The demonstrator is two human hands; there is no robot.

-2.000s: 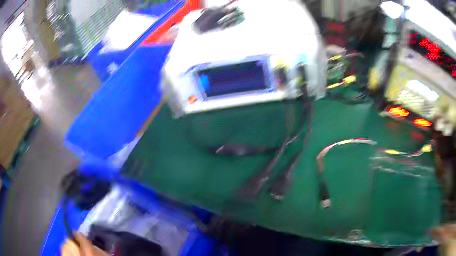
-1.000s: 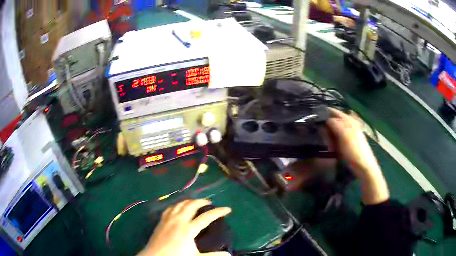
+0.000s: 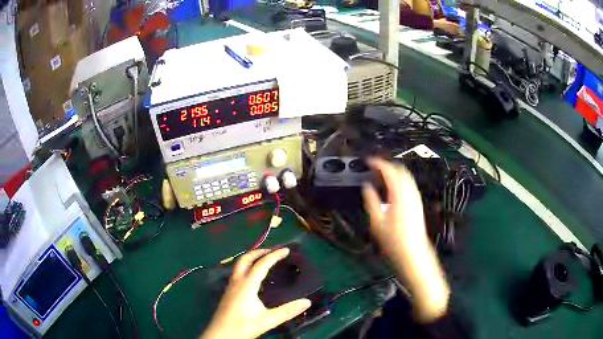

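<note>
My left hand (image 3: 254,301) spreads its thumb and fingers around a black power cube (image 3: 287,275) on the green mat, with a round recess on its top face. My right hand (image 3: 403,232) is over the front of the black power strip (image 3: 337,173). Its fingertips are blurred, and I cannot tell if they hold anything. A thin black cable (image 3: 360,289) runs right from beside the cube. The red-white test lead (image 3: 192,270) curves from the meters to the mat left of my left hand.
The electronic load (image 3: 218,179) carries the power meter (image 3: 215,112), with the small dual display meter (image 3: 231,208) in front. A tester with screen (image 3: 49,285) stands left. Tangled black cables (image 3: 456,189) lie right of the strip. Another black cube (image 3: 552,281) sits far right.
My right hand has moved left and nearer along the strip. My left hand stays at the cube, whose top face now shows more clearly. The view had earlier swung from the blue bins to the meters.
</note>
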